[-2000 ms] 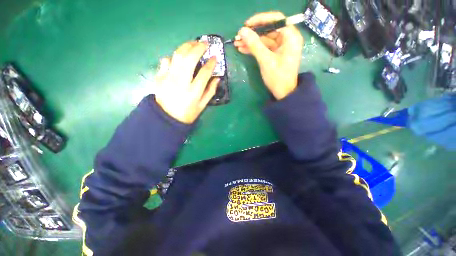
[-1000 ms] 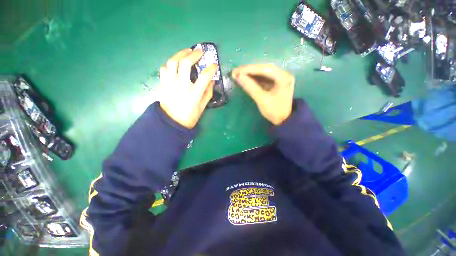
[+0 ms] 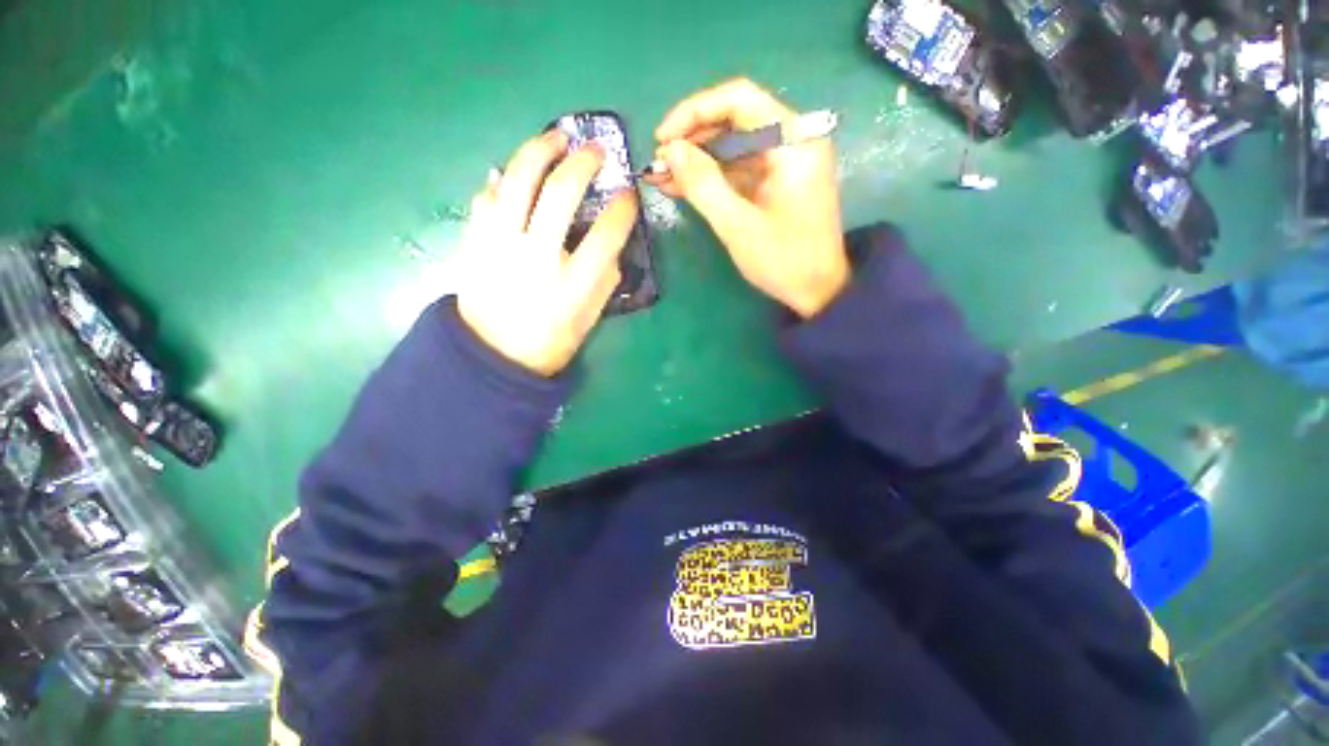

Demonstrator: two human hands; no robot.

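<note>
An open phone unit (image 3: 631, 276) with a black shell and a silvery board lies on the green mat. My left hand (image 3: 542, 262) holds it down from its left side, fingers over the board, hiding part of it. My right hand (image 3: 758, 197) holds a slim pen-like tool (image 3: 752, 142), dark with a pale blunt end, like a pencil. The tool's tip is at the right edge of the unit; whether it touches cannot be told.
Open phone units (image 3: 940, 56) and small parts lie heaped at upper right. A clear blister tray (image 3: 219, 641) with dark units is at lower left, another unit (image 3: 110, 343) beside it. A blue plastic piece (image 3: 1151, 510) and a blue sleeve (image 3: 1290, 321) are at right.
My right hand has gone from the unit's upper right, to lower with the tool hardly visible, then back up a little with the tool at the unit's edge. My left hand stays on the unit.
</note>
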